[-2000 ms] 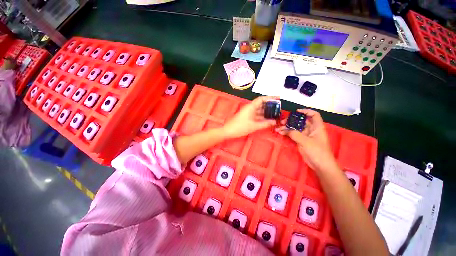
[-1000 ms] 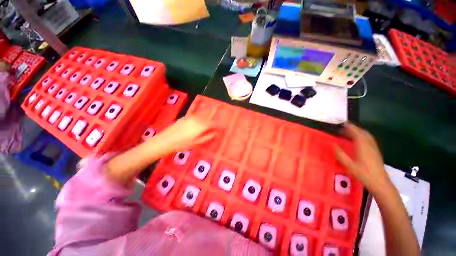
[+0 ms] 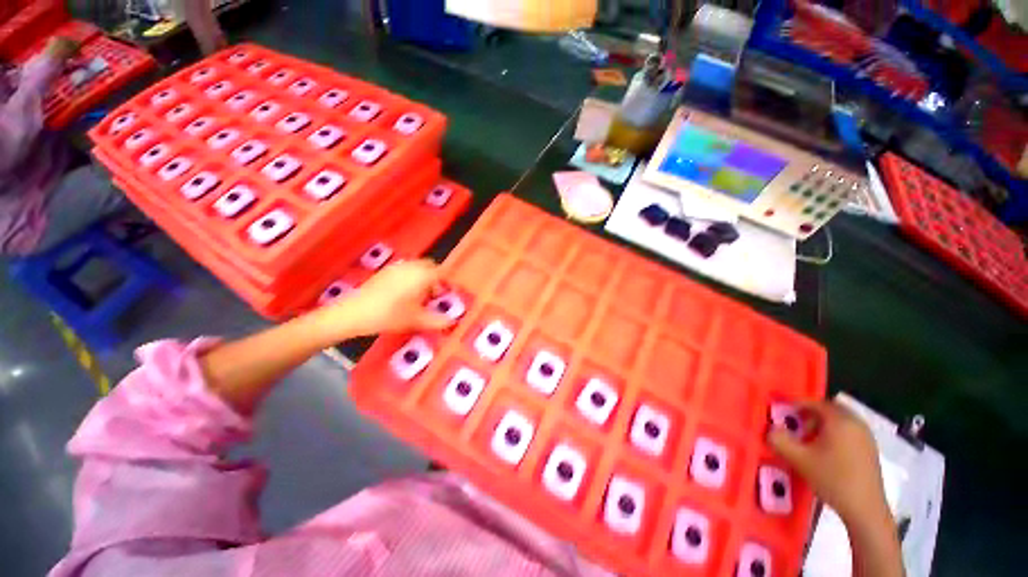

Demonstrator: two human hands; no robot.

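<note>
A large red foam tray (image 3: 586, 295) lies in front of me. Its far pockets are empty; its nearer pockets hold pale watch bodies face down with dark round centres. My left hand (image 3: 389, 300) is at the tray's left side, fingertips around a watch body (image 3: 448, 307) in its pocket. My right hand (image 3: 829, 453) is at the right side, thumb and fingers pinching another watch body (image 3: 792, 422), partly hidden by them. Several dark watch bodies (image 3: 676, 229) lie close together on the white paper sheet (image 3: 750, 265) beyond the tray.
Stacked red trays (image 3: 287, 203) with watch backs stand at left. A beige tester (image 3: 733, 169) with a lit screen is beyond the paper. A clipboard (image 3: 891, 496) lies at right. Another red tray (image 3: 958, 231) is far right. A blue stool (image 3: 90, 287) and a person's sleeve (image 3: 34, 135) are at left.
The two dark units held earlier have left my hands and lie with the others on the paper. My hands have since moved down to watch bodies at the tray's sides. The view has shifted.
</note>
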